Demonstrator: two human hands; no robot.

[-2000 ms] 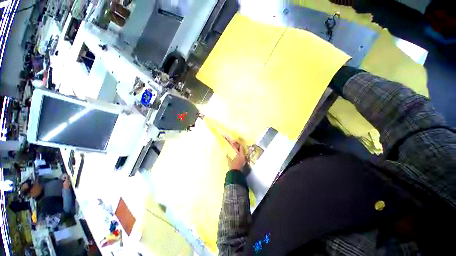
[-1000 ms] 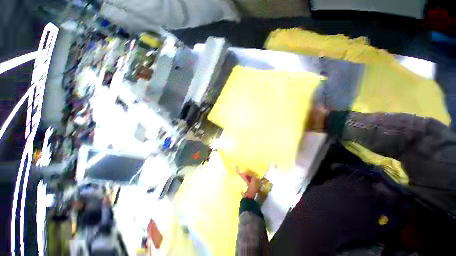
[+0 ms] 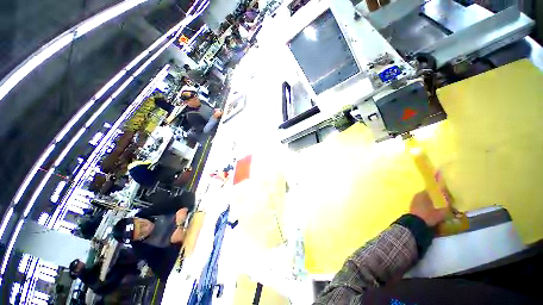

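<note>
My left hand (image 3: 426,209) grips the near end of a narrow amber template bar (image 3: 430,173), which runs up to the brightly lit needle area. The dark grey machine head (image 3: 403,110) with its red logo is just beyond. A large yellow fabric panel (image 3: 503,143) lies right of the bar, cut off by the picture's edge. More yellow fabric (image 3: 351,205) lies left of it, washed out by glare. My right hand is not in view.
A control screen (image 3: 325,52) stands beyond the head. A grey metal strip (image 3: 487,218) lies right of my hand. The long white table holds a red card (image 3: 242,169) and dark blue straps (image 3: 217,250). People (image 3: 143,229) sit at workplaces on the left.
The camera view has swung left, showing more of the factory floor. My right hand, earlier at the panel's right edge, has left the picture. My left hand stays at the bar's end.
</note>
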